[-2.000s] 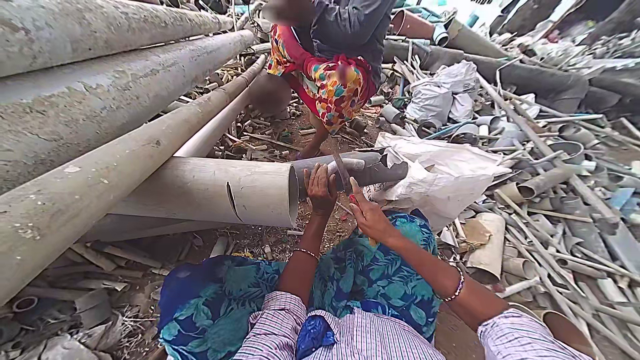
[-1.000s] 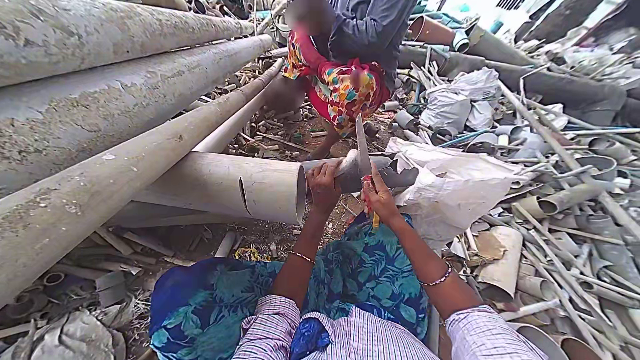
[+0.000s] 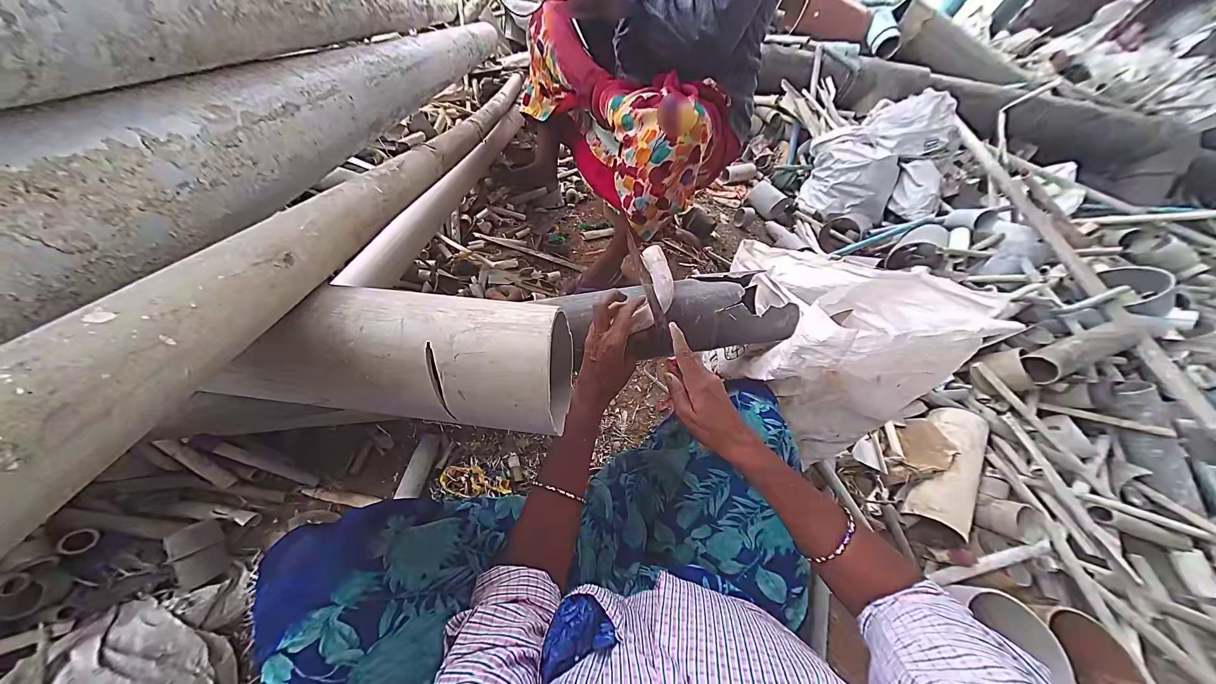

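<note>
My left hand [image 3: 606, 353] grips a short whitish piece [image 3: 657, 277], perhaps of plastic pipe, over a dark grey pipe [image 3: 727, 318] with a broken, jagged end. My right hand [image 3: 701, 391] is closed round the handle of a long knife, its index finger extended along the blade [image 3: 648, 275]. The blade stands upright against the whitish piece, its tip pointing away from me. Left of my hands, a wide off-white plastic pipe [image 3: 399, 356] with a slit in its wall lies with its open end close to my left wrist.
Long, thick pipes [image 3: 237, 142] run along the left. A person in patterned red clothing [image 3: 655, 142] is just ahead. A white sack [image 3: 855, 323] lies right of the dark pipe. Pipe scraps [image 3: 1073, 446] cover the ground at right, with more offcuts [image 3: 199, 465] at lower left.
The knife stood higher and clear of the whitish piece one second ago; now its blade is against that piece. My right hand has come lower over the dark pipe, with its index finger stretched out.
</note>
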